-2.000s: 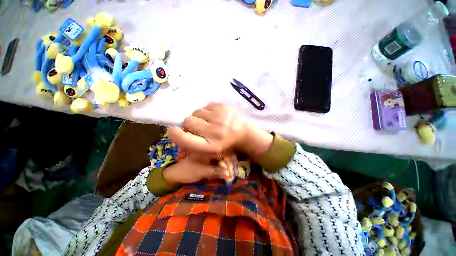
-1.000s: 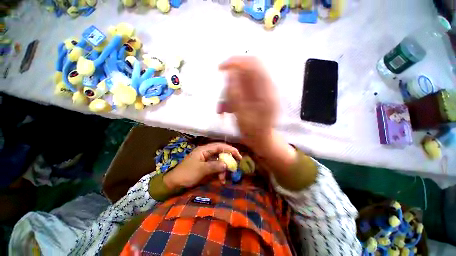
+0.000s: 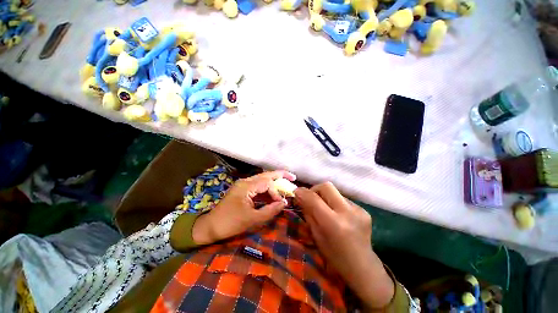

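Note:
A pale yellow plush end (image 3: pixel 282 188) is pinched between the thumb and fingers of my left hand (image 3: pixel 242 206), over the apron at the table's near edge. My right hand (image 3: pixel 338 227) is close beside it on the right, thumb and forefinger closed together at the plush. A needle or thread in those fingertips is too small to make out. The rest of the plush piece is mostly hidden by my hands. The dark thread snips (image 3: pixel 322 137) lie on the table beyond my hands.
A black smartphone (image 3: pixel 400 133), purple tin (image 3: pixel 483 182), dark brown box (image 3: pixel 525 172), bottle (image 3: pixel 503 107) and white-lidded jar (image 3: pixel 517 142) lie right. A blue-yellow plush pile (image 3: pixel 160 78) is left, a larger one (image 3: pixel 379 21) on the far side. A cardboard box (image 3: pixel 155 189) holds more pieces.
My right hand, raised over the table a second ago, has come down beside the plush end. The snips, hidden then, show again. The view has shifted, showing more of the far pile.

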